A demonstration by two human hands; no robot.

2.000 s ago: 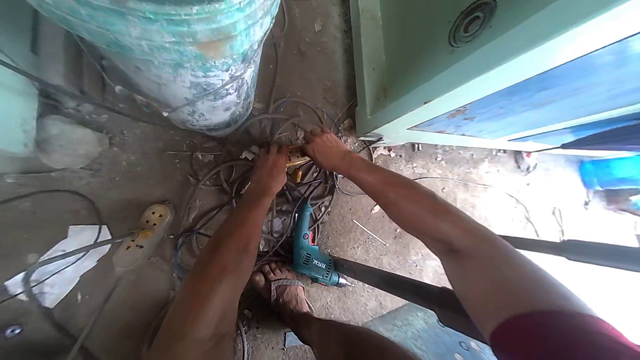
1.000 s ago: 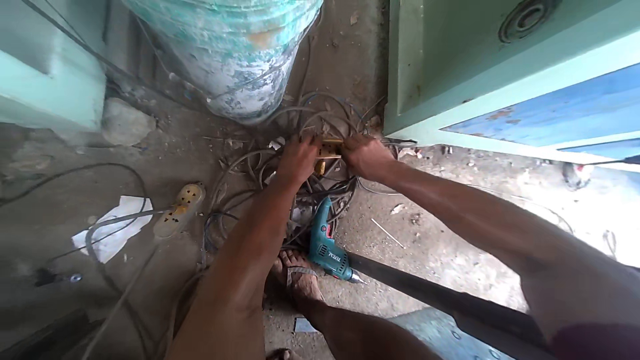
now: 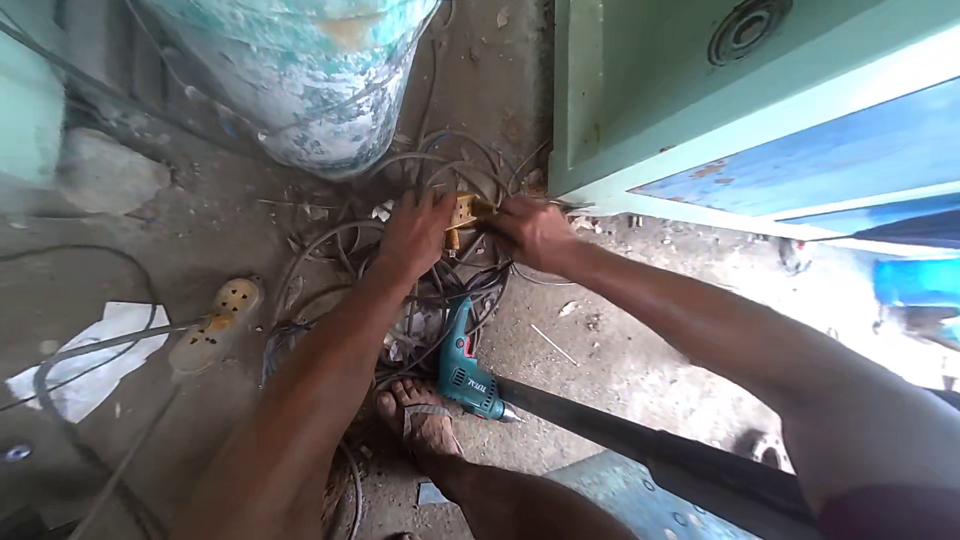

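Between my two hands is a yellow power outlet block [image 3: 464, 211] with sockets on its face. My left hand [image 3: 420, 229] grips its left end. Fingers of my right hand [image 3: 534, 229] close on the right end, where a yellow part meets it; the fingertips are partly hidden. Just below the block hangs a yellow plug [image 3: 452, 241]. Tangled cables [image 3: 349, 240] lie on the ground under both hands. A teal Total power drill [image 3: 469, 375] lies beneath them, its chuck toward the lower right, near a sandalled foot.
A paint-stained bucket [image 3: 322, 97] stands at upper left. A green metal cabinet [image 3: 637, 97] rises at upper right. On the left are another outlet strip [image 3: 214, 322] with a plug in it, white paper [image 3: 112, 352] and a stone [image 3: 109, 172]. A dark bar [image 3: 600, 420] runs to the lower right.
Both hands stay at the yellow outlet block, which shows more clearly between them than two seconds ago. The drill lies as before.
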